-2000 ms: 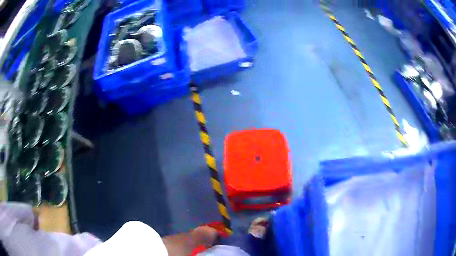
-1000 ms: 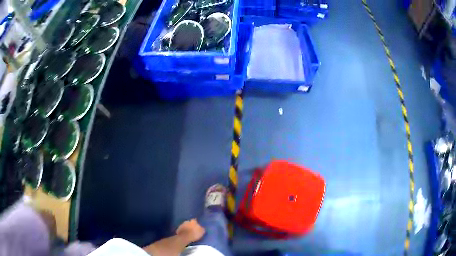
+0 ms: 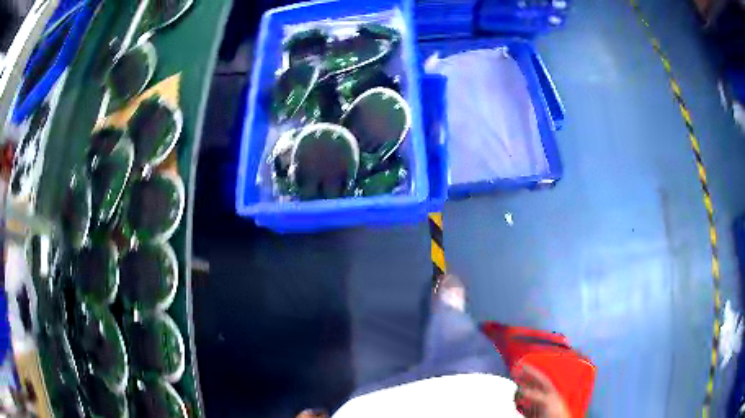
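My right hand (image 3: pixel 539 395) is at the bottom right, blurred and cut by the lower edge. It overlaps the near side of a red plastic stool (image 3: pixel 564 367); whether it grips the stool cannot be told. A small skin-coloured sliver at the bottom edge appears to be my left hand (image 3: pixel 312 414), almost all cut off. Green car-shaped housings (image 3: pixel 155 206) with silver-white rims and dark interiors lie in rows on the green-topped bench (image 3: pixel 206 65) at the left. More housings (image 3: pixel 325 160) lie in a blue crate (image 3: pixel 333 211) ahead.
A second blue crate (image 3: pixel 549 122) with a white liner (image 3: pixel 490 114) stands right of the full one. Other blue crates (image 3: pixel 519 16) are behind. My foot (image 3: pixel 450 292) is by the yellow-black floor tape (image 3: pixel 438 245). Another tape line (image 3: pixel 699 163) curves along the right.
The view has moved forward, so the crates appear nearer. The stool now shows at the lower right beside my right hand. My left arm has dropped almost out of view.
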